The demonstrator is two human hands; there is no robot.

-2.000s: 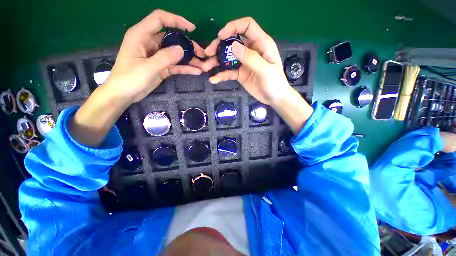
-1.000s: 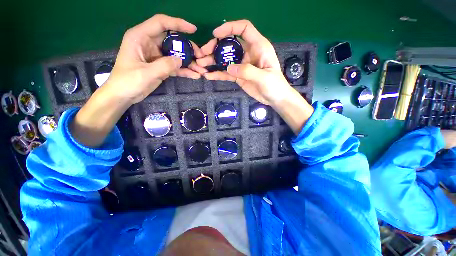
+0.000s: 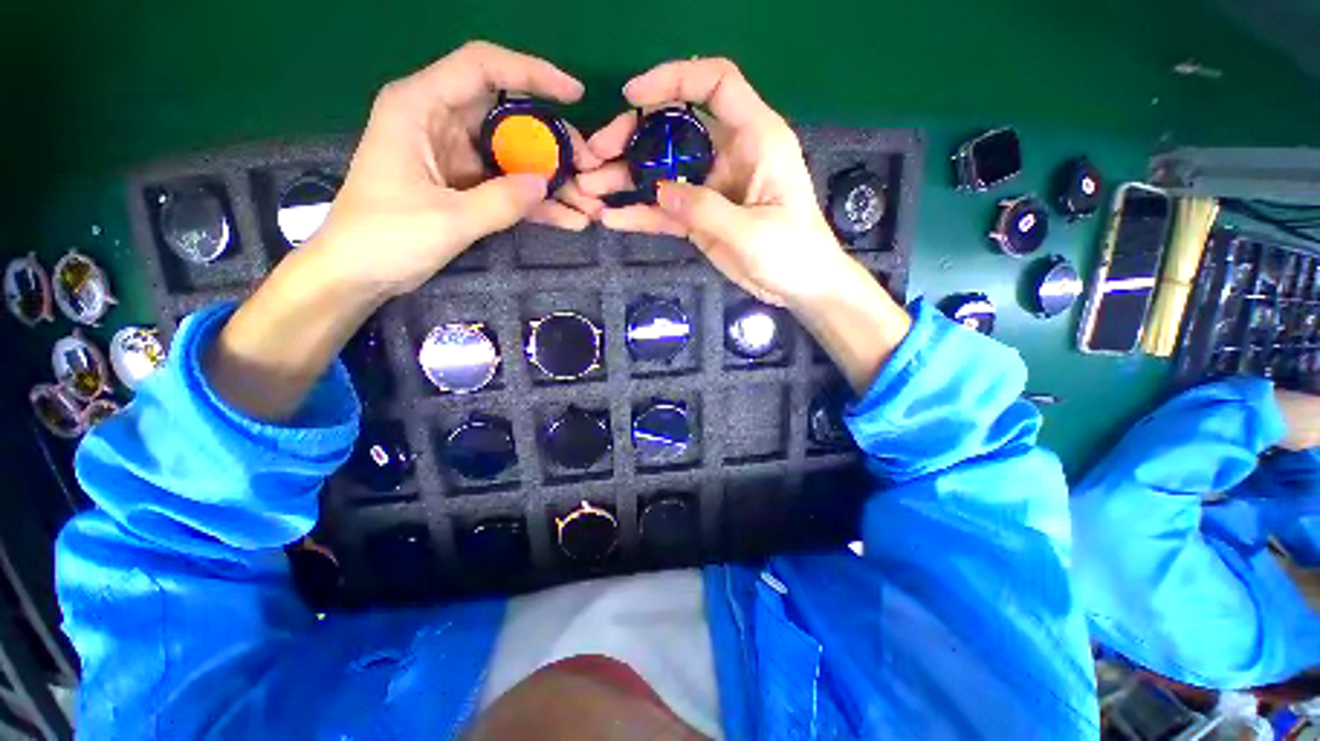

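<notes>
My left hand (image 3: 434, 167) holds a round black smartwatch body (image 3: 526, 146) between thumb and fingers; its screen is lit orange. My right hand (image 3: 738, 174) holds a second round black smartwatch body (image 3: 670, 146), whose dark screen shows blue lines and a small yellowish spot. Both screens face up, side by side above the back edge of the dark foam tray (image 3: 623, 274). The tray's square pockets hold several round watches, some dark, some with white glare, one with a rose-gold rim (image 3: 586, 531). My forearms cover parts of the tray.
Open silvery round housings (image 3: 81, 288) lie left of the tray. To the right are a square smartwatch (image 3: 989, 159), several small round watches (image 3: 1019, 226), a smartphone (image 3: 1125, 269), a yellow-tan bundle (image 3: 1180, 275) and a black compartment tray (image 3: 1270, 307). A neighbouring person's blue sleeve (image 3: 1194, 536) is at far right.
The left watch's screen went from dark to white graphics, then to solid orange. The right watch's white display has changed to blue lines. Both hands keep hold of their watches and have barely moved.
</notes>
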